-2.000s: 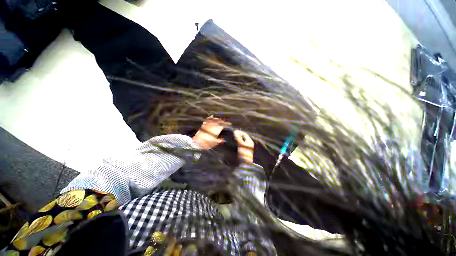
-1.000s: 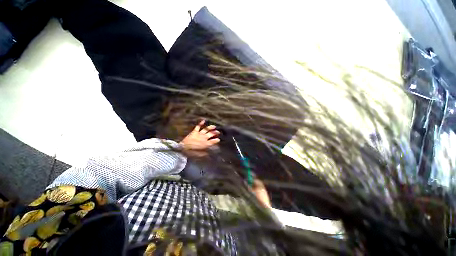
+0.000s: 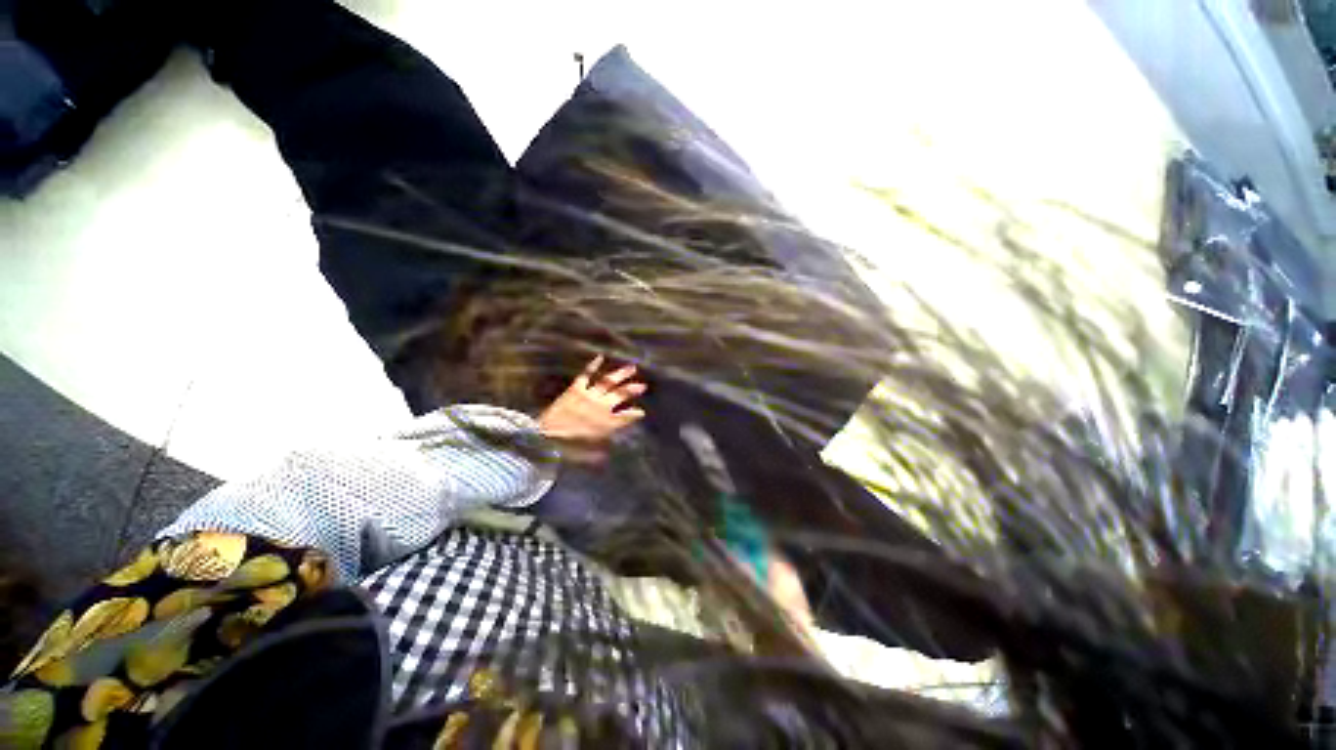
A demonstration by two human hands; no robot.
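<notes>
Black trousers [image 3: 396, 161] lie spread on the cream-white table, one leg towards the upper left, with a grey-blue strip along the edge of the upper part. My left hand [image 3: 594, 406] lies on the dark cloth near the table's front edge, fingers spread. My right hand [image 3: 788, 593] is blurred and partly behind hair. It holds thread snips [image 3: 743, 535] with a teal handle, the blurred silver blade pointing up and left over the cloth. Long brown hair hides much of the cloth and the right arm.
Polybagged dark garments [image 3: 1223, 279] lie along the table's right edge. Other dark garments [image 3: 37, 103] are at the upper left. The cream-white table [image 3: 132, 293] shows around the trousers. Grey floor [image 3: 88, 454] shows at the lower left.
Two seconds ago both hands were close together gripping the cloth, blade pointing down. Since then they have parted, the left has spread flat, and the snips have turned with the blade upward.
</notes>
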